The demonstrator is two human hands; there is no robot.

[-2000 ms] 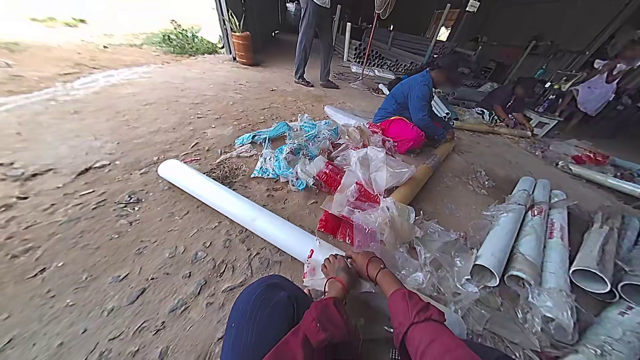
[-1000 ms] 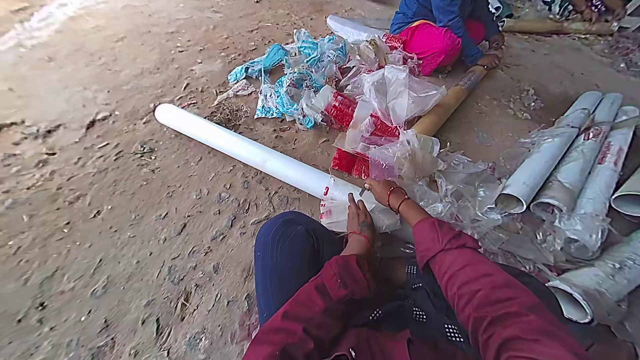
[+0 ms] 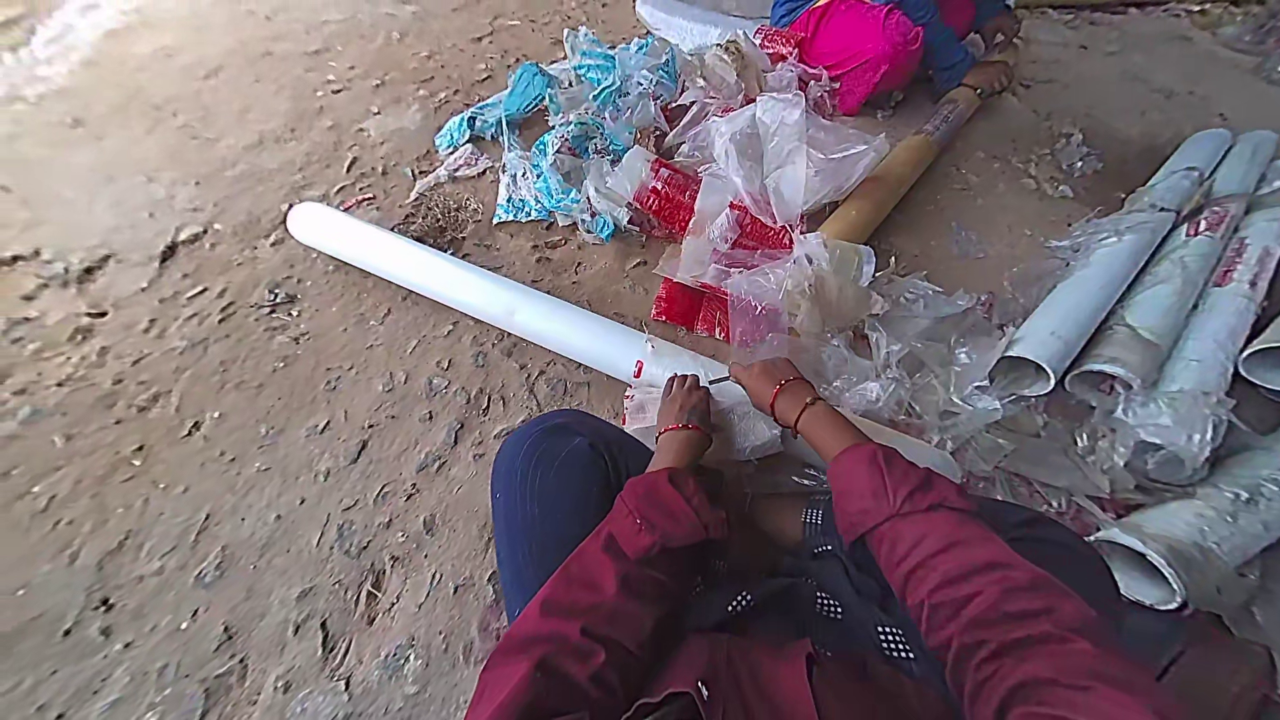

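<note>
A long white plastic pipe [image 3: 480, 291] lies slantwise on the ground and across in front of my knees. Clear plastic film [image 3: 745, 425] with red print covers its nearer part. My left hand [image 3: 685, 408] rests on the film-covered pipe, fingers pressed down; whether it grips the film I cannot tell. Just to its right, my right hand [image 3: 765, 385] is closed on a thin dark tool [image 3: 719, 380], whose tip points left toward my left hand, at the pipe's surface. The tool's exact kind is too small to tell.
Crumpled blue-and-clear film [image 3: 590, 120] and red-printed film [image 3: 680, 200] lie beyond the pipe. A person [image 3: 865, 50] crouches over a yellowish pipe [image 3: 885, 185]. Several film-wrapped pipes [image 3: 1110, 280] lie at right, another pipe [image 3: 1190, 530] nearer my right knee.
The view has tilted down since two seconds ago. My hands, close together on the pipe then, are now slightly apart, the left lying flatter than one second ago.
</note>
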